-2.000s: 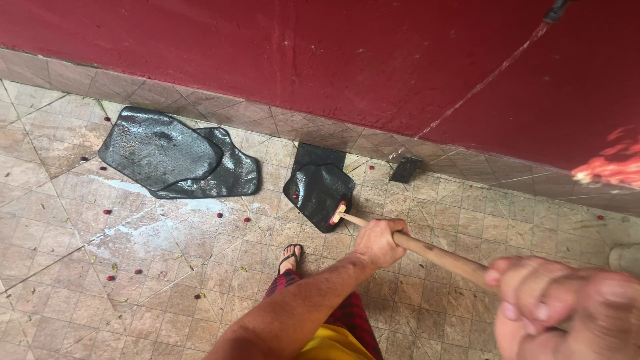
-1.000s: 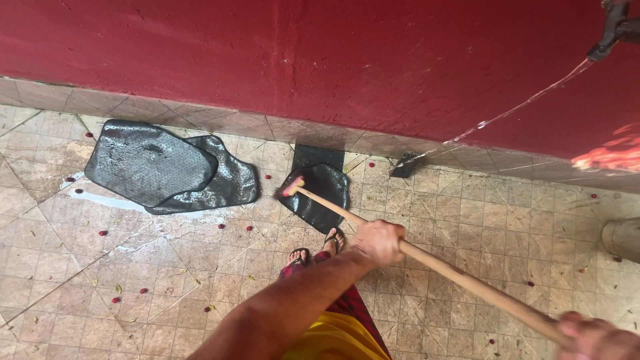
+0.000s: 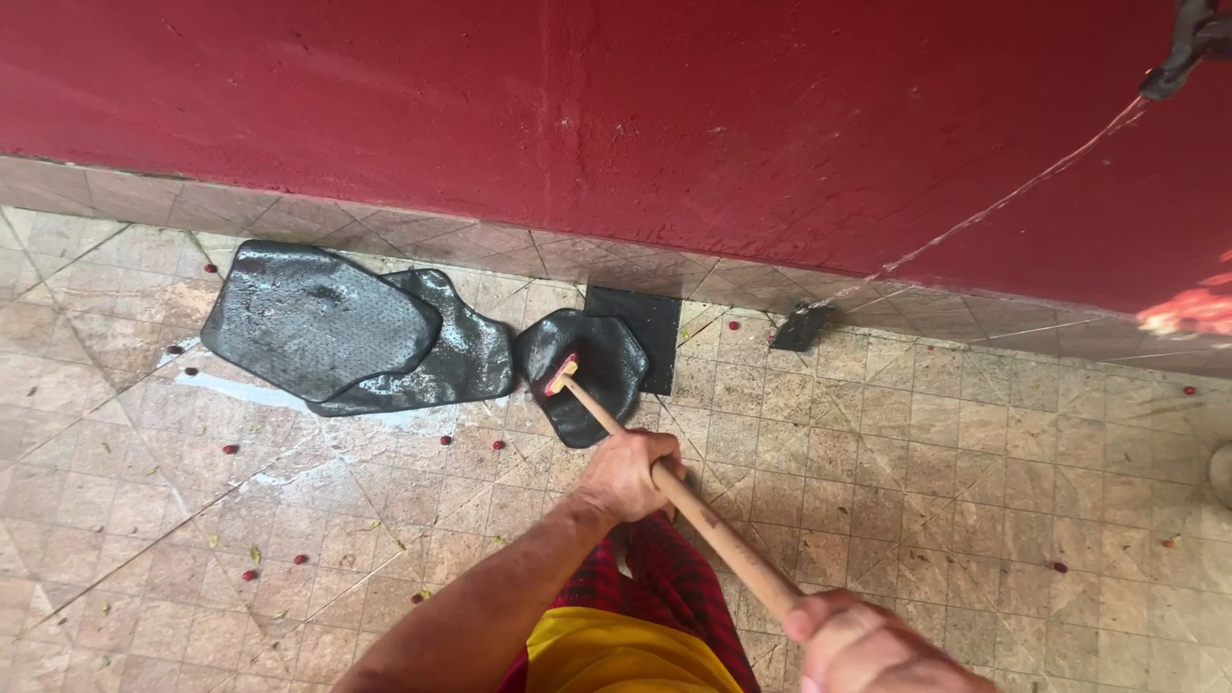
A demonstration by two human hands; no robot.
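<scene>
My left hand [image 3: 630, 474] grips the middle of a long wooden handle [image 3: 724, 539]. Nearer to me, at the lower right, my right hand [image 3: 861, 645] is closed around its upper part. The handle ends in a small red and yellow brush head [image 3: 561, 374], which rests on a wet black rubber mat [image 3: 616, 351]. Under that mat's far side lies a flat black rectangular piece [image 3: 659, 337]. To the left, a large wet black mat [image 3: 313, 322] overlaps another black mat [image 3: 462, 356].
A red wall [image 3: 616, 125] with a tiled base [image 3: 481, 241] runs behind the mats. From a tap [image 3: 1169, 72] at upper right, a thin water stream falls towards a small black piece [image 3: 802, 327]. Red berries [image 3: 498, 445] and whitish liquid [image 3: 245, 390] lie on the tiled floor [image 3: 866, 462].
The brush head has moved from the small mat's right edge to its left part. That mat has shifted left, baring more of the black piece beneath, and now reaches the mats beside it.
</scene>
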